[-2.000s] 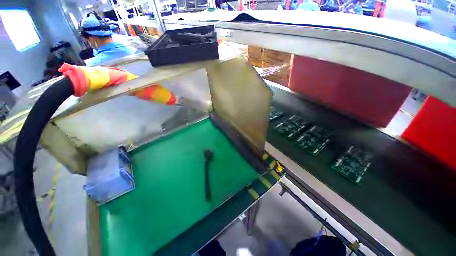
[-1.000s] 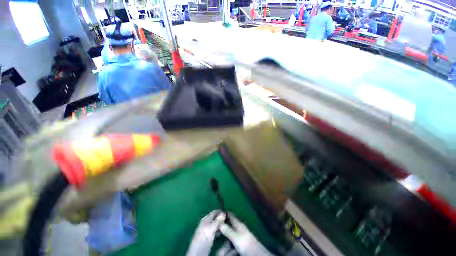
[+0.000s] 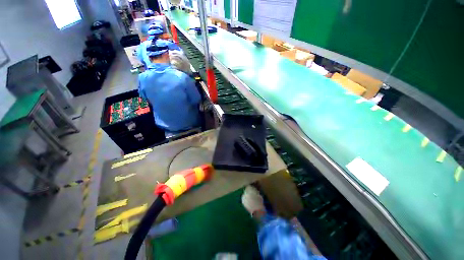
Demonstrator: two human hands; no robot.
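Note:
My right hand (image 3: 253, 200), in a white glove with a blue sleeve, is over the far right part of the green mat (image 3: 208, 228), beside the brown side panel (image 3: 285, 195). It is just below the black tray (image 3: 231, 160). Its fingers are blurred and I cannot tell if it holds anything. A small white patch (image 3: 225, 256) at the bottom edge may be my left glove, but it is too cut off to tell. The black brush is not visible on the mat. Black tools (image 3: 247, 147) lie in the tray.
The black hose (image 3: 145, 228) with its red-yellow end (image 3: 183, 184) arches over the shelf's left part (image 3: 132, 188). A blue bin (image 3: 163, 228) is at the mat's left edge. The conveyor (image 3: 330, 223) runs at right. People in blue (image 3: 168, 94) work ahead beside stacked black crates (image 3: 133, 133).
The view has swung up towards the shelf and line. Both gloves were together at the brush's handle one second ago; now my right hand is farther forward, near the tray.

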